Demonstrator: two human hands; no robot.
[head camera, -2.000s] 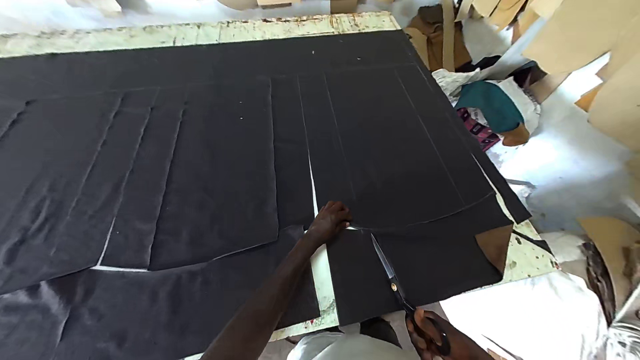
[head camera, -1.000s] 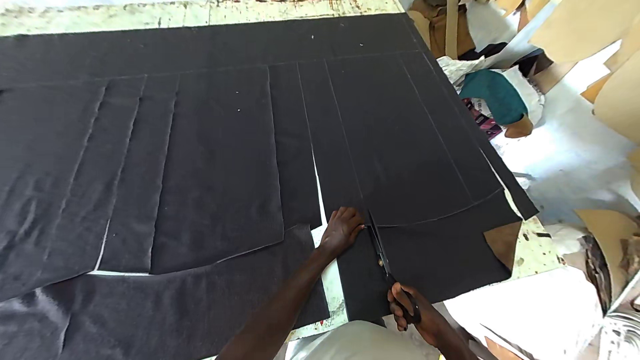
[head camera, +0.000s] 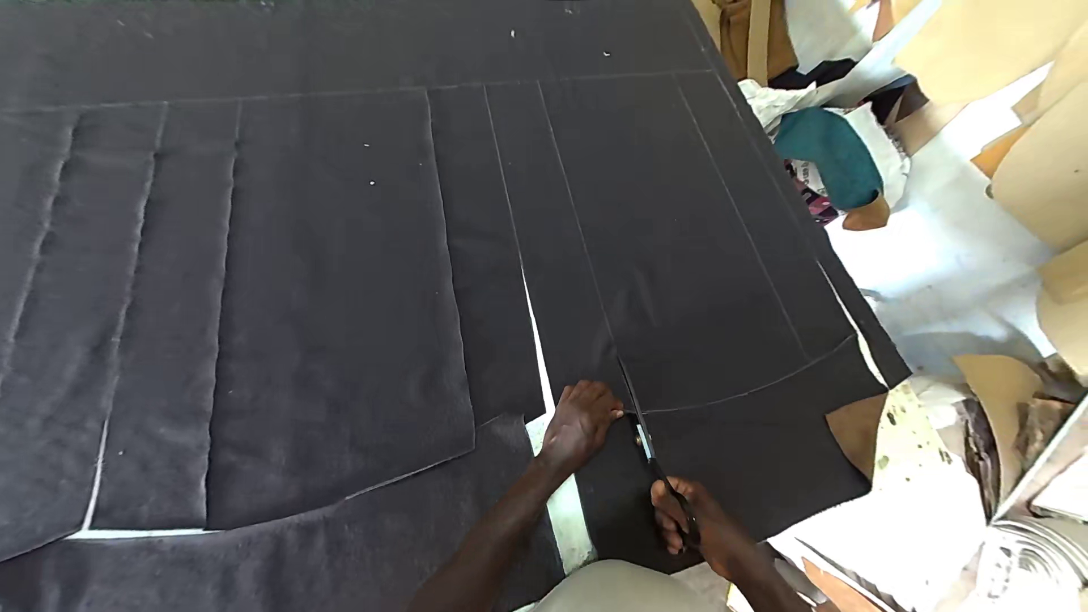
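Dark fabric (head camera: 340, 255) lies spread over the table, marked with pale lines, some of them cut through. My right hand (head camera: 684, 517) holds the black handles of fabric shears (head camera: 643, 442) near the front edge. Their blades point away from me along a straight pale line, just past a curved line that runs off to the right. My left hand (head camera: 582, 421) presses on the fabric just left of the blades, beside a narrow gap where the pale tabletop (head camera: 571, 518) shows. Part of the lower blade is hidden by the cloth.
A brown piece (head camera: 854, 432) lies at the table's front right corner. Beyond the right edge are a teal cloth (head camera: 837, 157), tan sheets (head camera: 994, 42) and other scraps on the floor. A coil of pale strip (head camera: 1024, 565) sits at the lower right.
The shears have turned from slanting up-left beside the curved line to pointing along the straight line, and their blades now reach farther up it. My left hand stays beside the cut.
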